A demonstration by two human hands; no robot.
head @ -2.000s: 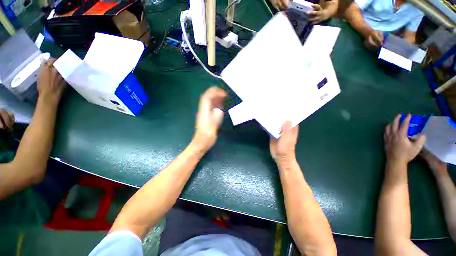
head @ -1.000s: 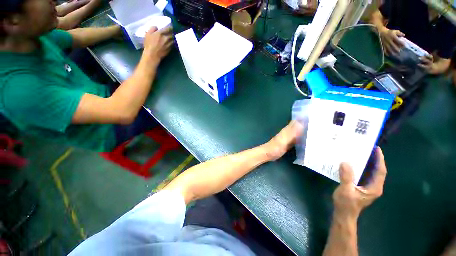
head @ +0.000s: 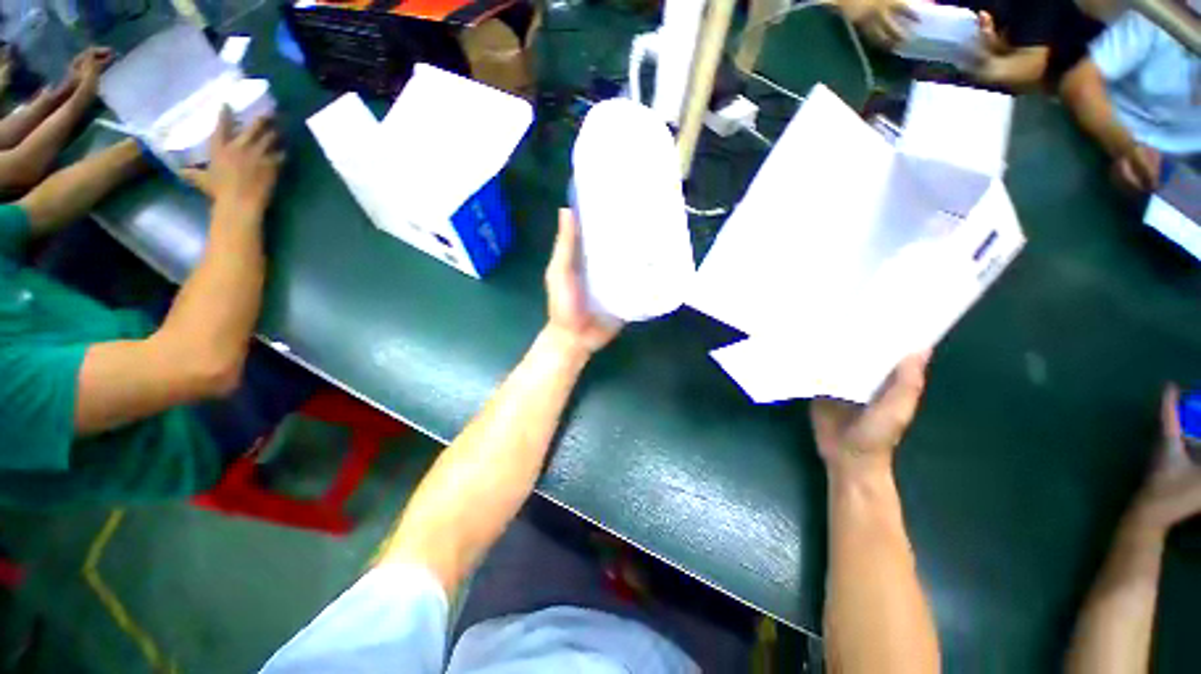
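Note:
My left hand (head: pixel 577 283) holds a smooth white rounded device (head: pixel 632 211) upright above the bench, left of the box. My right hand (head: pixel 872 415) grips the lower edge of an open white retail box (head: pixel 909 277). The box is tilted, its white lid and side flaps stand out, and small dark print shows on its right side. The device and the box are close together; whether they touch is hard to tell. My left fingers are partly hidden behind the device.
On the green bench (head: pixel 659 448) a second open blue-and-white box (head: pixel 435 198) stands to the left. Behind are a black-and-orange carton (head: pixel 382 53), a pole (head: pixel 707 79) and cables. People work at left, right and across. A red stool (head: pixel 316 461) is below left.
The box, earlier turned with its printed blue-edged side towards me, now shows its open lid and flaps. The white device is now out in my left hand. The view has swung back right.

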